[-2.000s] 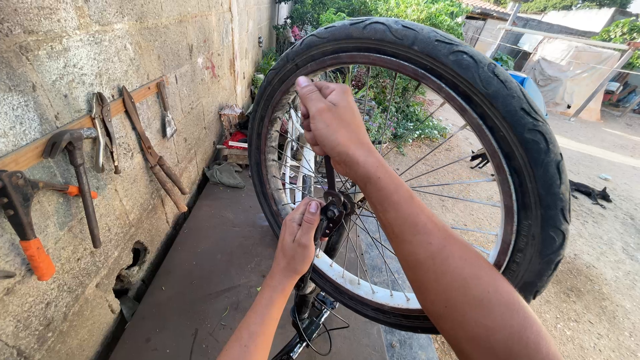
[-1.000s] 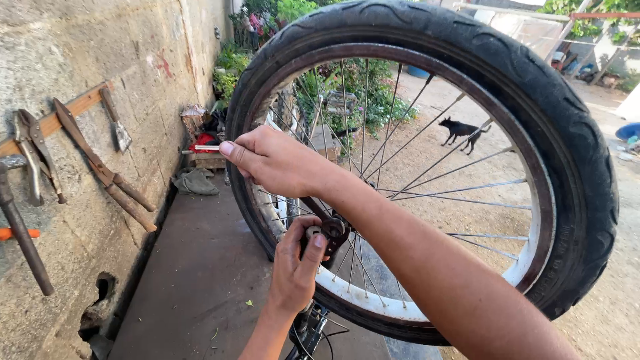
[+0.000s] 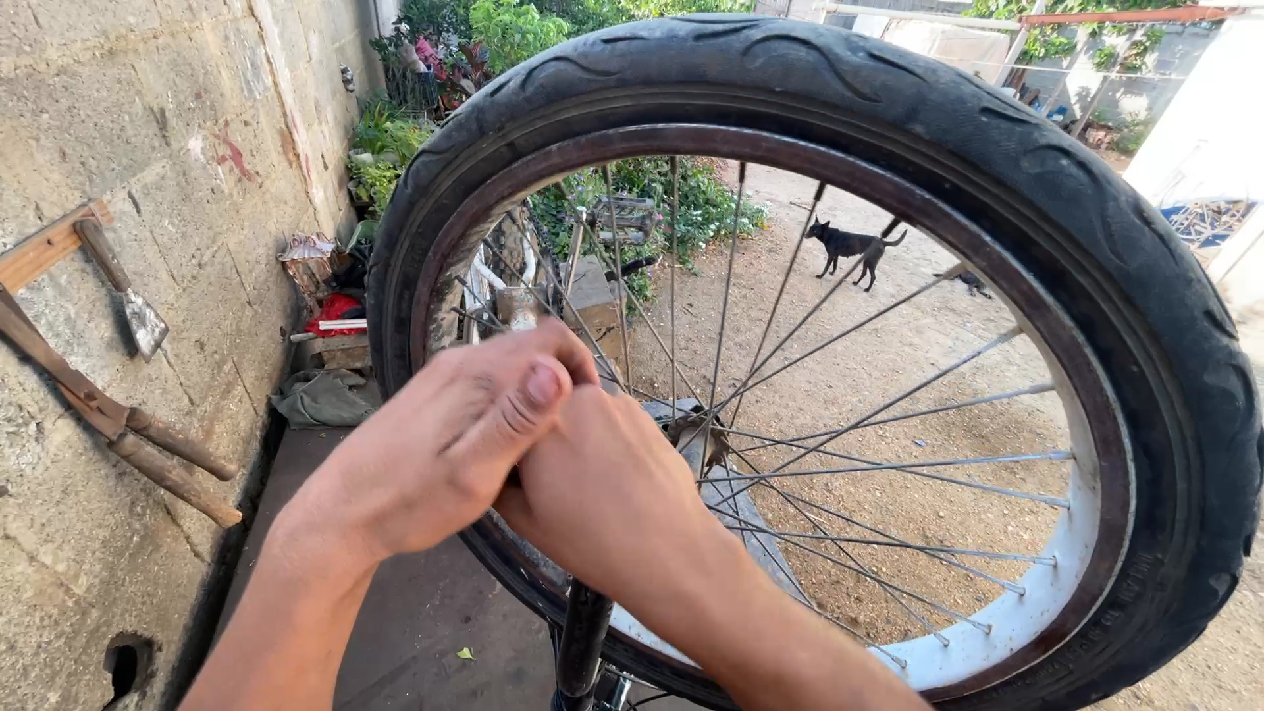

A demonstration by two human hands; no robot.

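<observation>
A bicycle wheel [image 3: 1106, 434] with a black tire and rusty, partly white-painted rim stands upright in front of me. Its hub [image 3: 699, 434] shows just right of my hands. My left hand [image 3: 434, 444] lies against my right hand [image 3: 612, 464], its thumb over the right knuckles, both in front of the wheel's left side. The right fingers are curled, and whatever they hold is hidden. Below them a black frame tube [image 3: 583, 637] of the bicycle runs downward.
On the block wall at left hang a putty knife [image 3: 123, 286] and long wood-handled shears [image 3: 118, 425]. A dark cloth [image 3: 324, 398] lies at the far end of the brown tabletop [image 3: 425, 612]. A black dog [image 3: 851, 247] stands on the ground beyond the spokes.
My right hand, which held a thin metal tool out to the left, has come together with my left hand. The left hand has left the hub area. The view is closer to the wheel.
</observation>
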